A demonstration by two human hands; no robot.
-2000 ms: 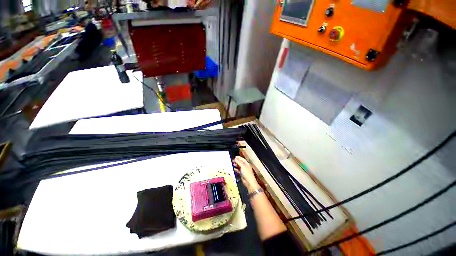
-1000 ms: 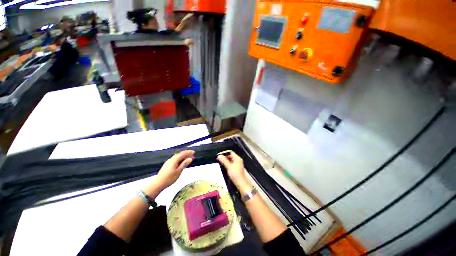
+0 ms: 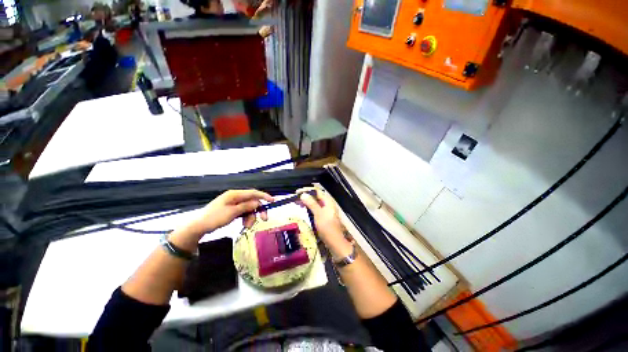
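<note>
My left hand (image 3: 237,207) and my right hand (image 3: 322,212) hold a thin black strap (image 3: 284,202) between them, just above the far edge of the round speckled base. The magenta box (image 3: 270,258) with a dark slotted top sits on the cream round base (image 3: 246,269). The thick black strap bundle (image 3: 151,194) lies across the white table (image 3: 76,275) behind my hands. A dark flat pad (image 3: 208,273) lies left of the base, partly behind my left forearm.
More black straps (image 3: 375,230) lie in the wooden tray (image 3: 441,265) on the right. Several straps hang in curves at the far right. The orange control box (image 3: 441,51) is on the machine wall. Another white table (image 3: 110,134) and a dark red panel (image 3: 215,69) stand behind.
My left hand came into view and reached the bundle. Both hands have since come nearer the round base, with one strap now stretched between them.
</note>
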